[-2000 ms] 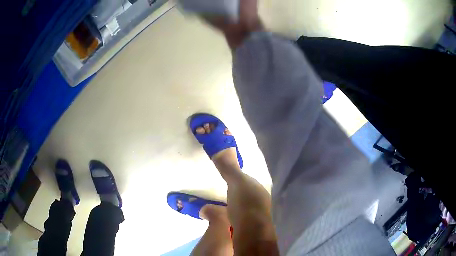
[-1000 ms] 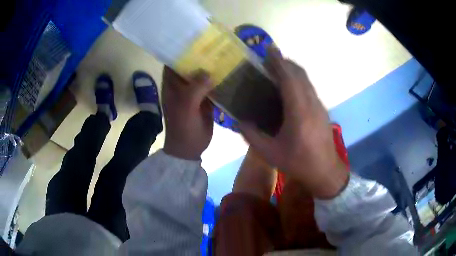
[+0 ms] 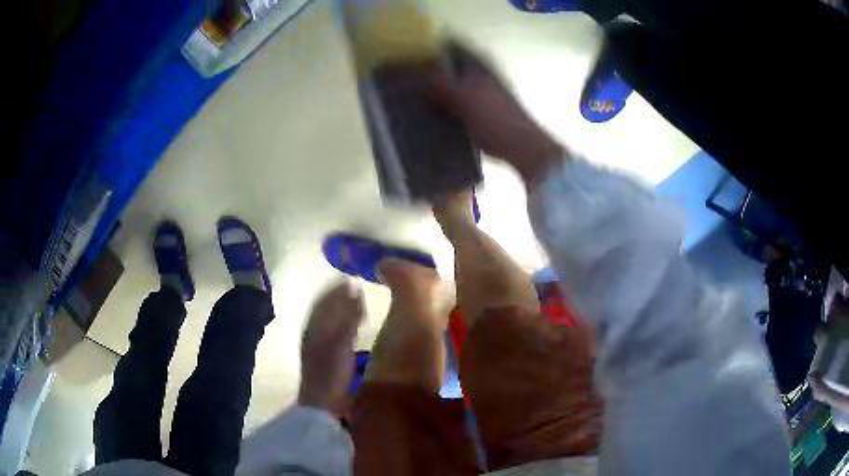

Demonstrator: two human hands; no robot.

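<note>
A blurred brick-sized package (image 3: 414, 139), pale yellow at the top and dark below with a pale strip along one side, is held up over the floor. My right hand (image 3: 489, 107) reaches in from the right and grips its right side; some fingers are hidden or blurred. My left hand (image 3: 330, 349) is lower, apart from the package and blurred. Nothing shows in it, but its finger pose is unclear.
A person in dark trousers (image 3: 219, 372) stands at left. Bare legs with blue slippers (image 3: 372, 256) are below. A blue rack (image 3: 135, 149) curves along the left, with a carton (image 3: 79, 311). Dark-clothed legs (image 3: 689, 84) are upper right.
Both hands were on the package a second ago. My left hand has let go and dropped lower. My right hand has moved up with the package, which has turned more upright.
</note>
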